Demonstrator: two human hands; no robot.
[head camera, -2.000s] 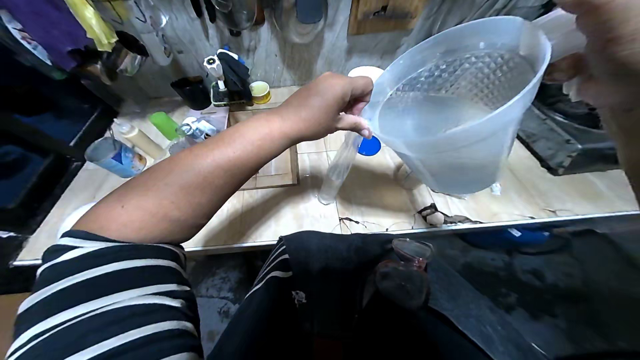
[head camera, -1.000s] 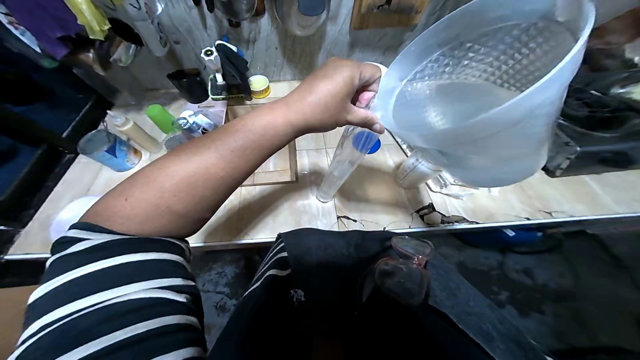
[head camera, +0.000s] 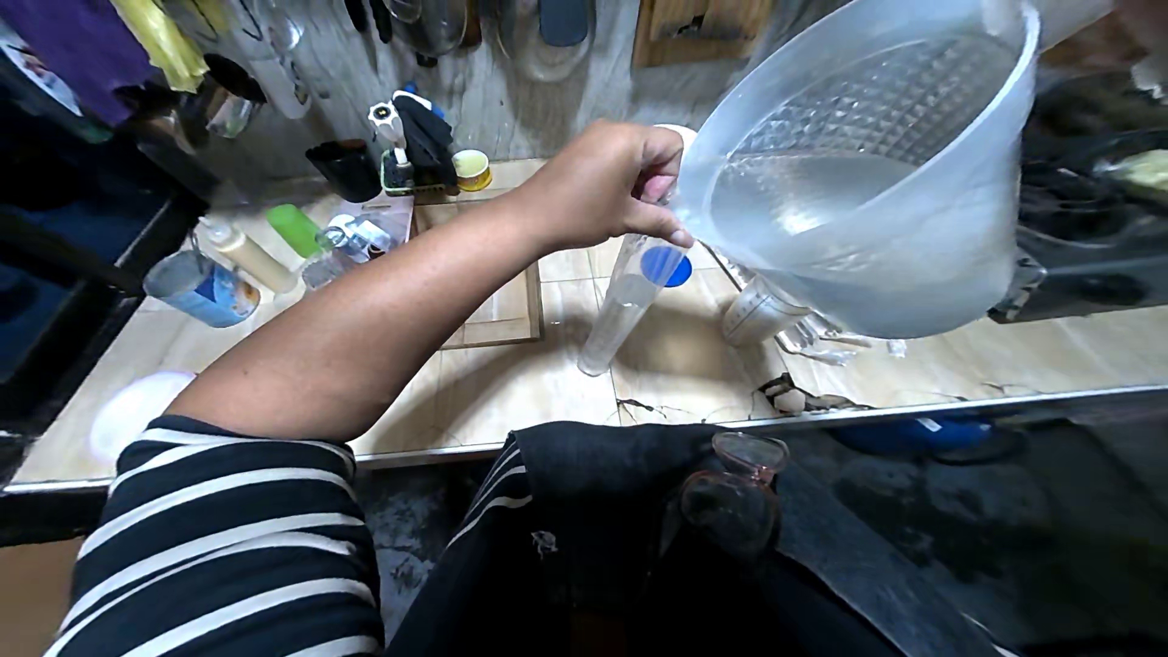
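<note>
A large translucent plastic pitcher (head camera: 876, 246) with clear liquid inside is tilted over the counter, its spout side toward my left hand (head camera: 643, 182). The fingers of that hand are curled at the top of a tall clear plastic tube-shaped container (head camera: 625, 310), which holds some liquid and stands on the tiles. Only a blurred part of my right hand (head camera: 1131, 27) shows in the top right corner, by the pitcher's handle; its grip is mostly cut off. A blue lid (head camera: 667, 265) lies behind the tube, and a clear measuring cup (head camera: 759, 312) is beneath the pitcher.
On the tiled counter (head camera: 493, 392) are a wooden-framed board (head camera: 497, 315), a yellow tub (head camera: 472, 170), a black cup (head camera: 345, 170), a tin can (head camera: 203, 288) and a squeeze bottle (head camera: 246, 255). A dark stove (head camera: 1086, 265) stands at right. Utensils hang on the wall. Broken tile marks the front edge.
The pitcher has moved right and tips further than two seconds ago. My left hand stays at the top of the tube. More of the measuring cup shows beneath the pitcher.
</note>
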